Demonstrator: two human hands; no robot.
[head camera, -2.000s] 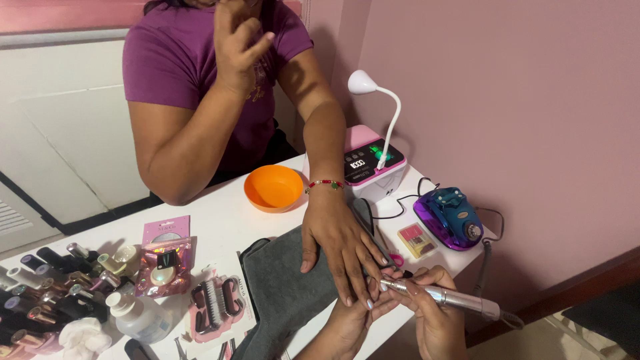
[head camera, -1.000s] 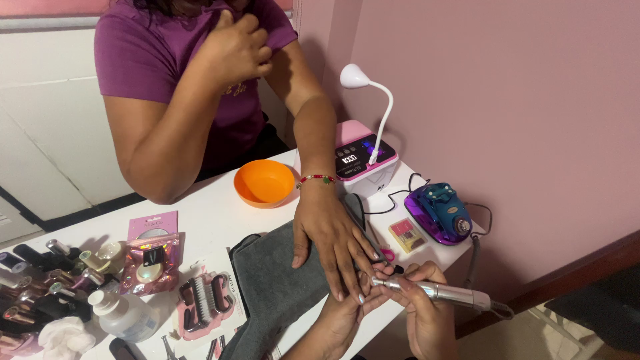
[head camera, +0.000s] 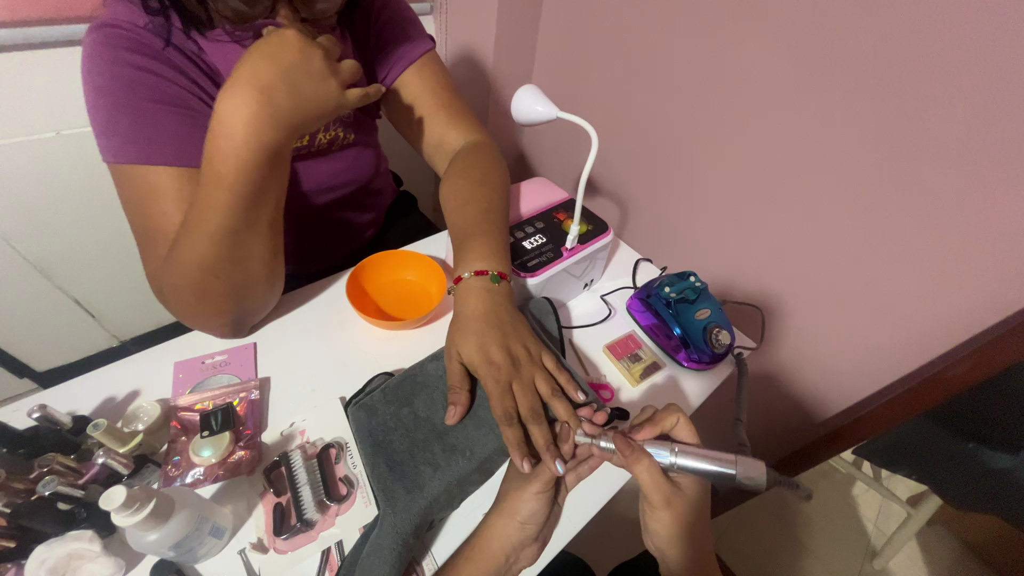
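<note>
My right hand (head camera: 668, 472) grips the silver handpiece of an electric nail drill (head camera: 696, 462), its tip at a fingertip of the other person's hand (head camera: 508, 364). From below, my left hand (head camera: 540, 496) holds that person's fingers; part of it is hidden under them. The person's hand lies palm down over a grey towel (head camera: 432, 432), with a beaded bracelet (head camera: 480, 276) at the wrist. Beyond my right hand sits the purple and blue drill control unit (head camera: 680, 320). A small case of drill bits (head camera: 634, 358) lies beside it.
An orange bowl (head camera: 398, 290) and a nail lamp (head camera: 560, 240) with a white gooseneck light (head camera: 592, 152) stand farther back. At left are nail polish bottles (head camera: 60, 472), a pump bottle (head camera: 172, 520), a foil packet (head camera: 212, 432) and a brush in pink packaging (head camera: 308, 488).
The other person's raised hand has moved about near the chest and face. My hands keep hold of the drill handpiece and the person's fingers throughout.
</note>
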